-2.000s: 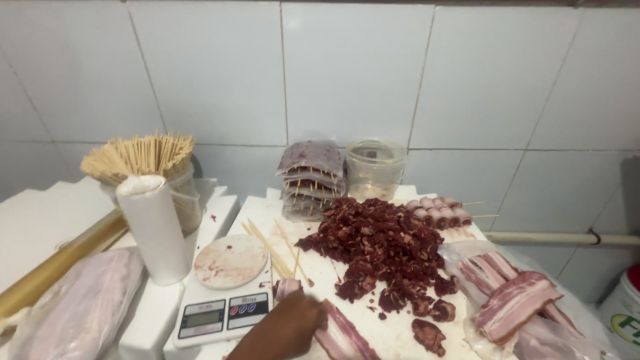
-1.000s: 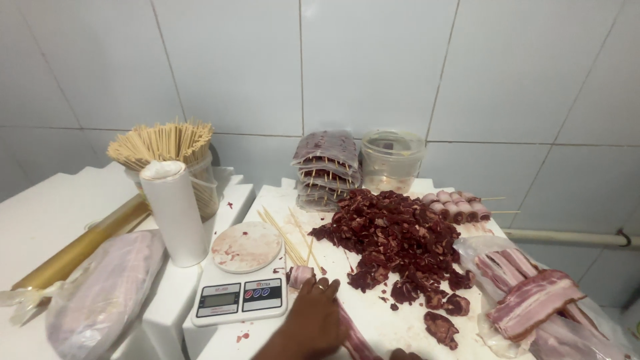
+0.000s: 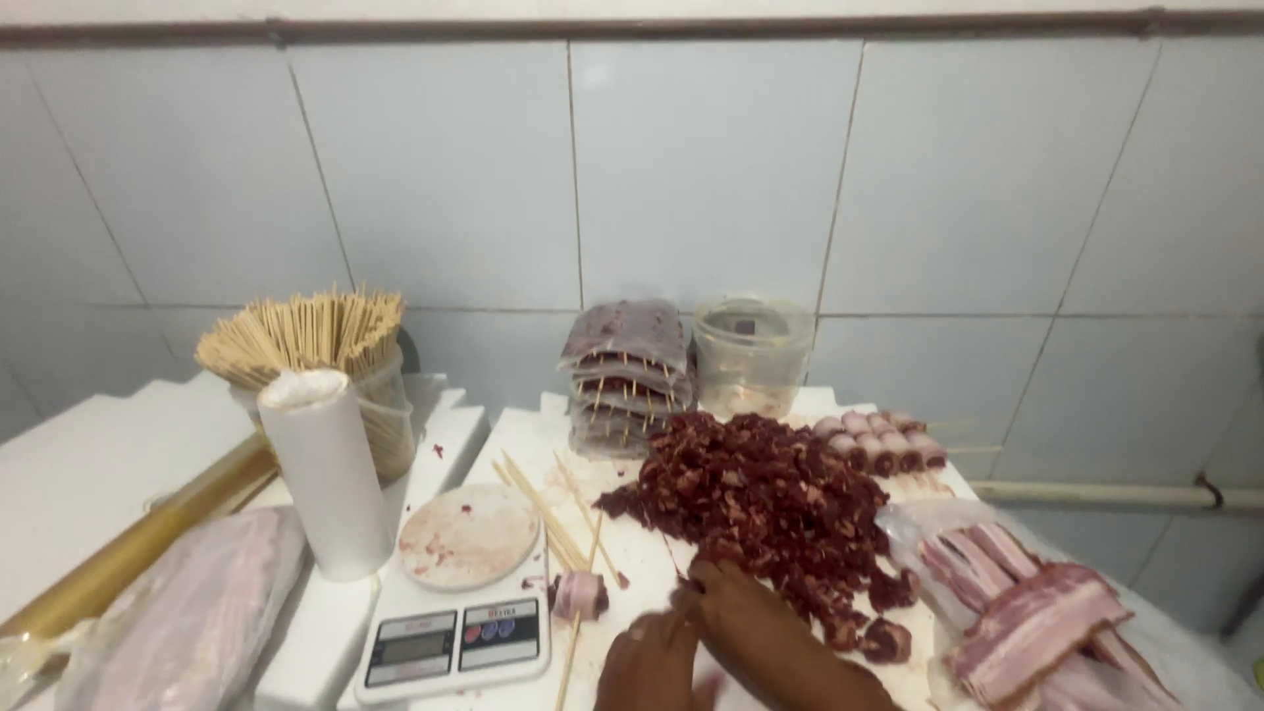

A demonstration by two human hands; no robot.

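Note:
My left hand (image 3: 652,657) is low on the white board, just right of a skewered bacon roll (image 3: 580,595). Beside it, my right hand (image 3: 760,627) has its fingertips at the near edge of the pile of chopped red meat (image 3: 760,484). The fingers of both hands come close together; whatever lies between or under them is hidden. Several loose wooden skewers (image 3: 553,523) lie left of the meat. Bacon slices (image 3: 1037,632) rest on a plastic bag at the right. Finished bacon-roll skewers (image 3: 879,441) lie behind the meat.
At the left are a digital kitchen scale (image 3: 454,637), a white roll (image 3: 331,484), a tub of wooden skewers (image 3: 390,405), a gold-coloured roll (image 3: 148,533) and bagged pale meat (image 3: 188,622). A stack of wrapped meat skewers (image 3: 627,385) and a clear plastic tub (image 3: 755,360) stand by the tiled wall.
A bacon roll now sits on a skewer beside the scale, clear of my hands. The hand that was at that spot has moved right, and both hands are now together by the meat pile.

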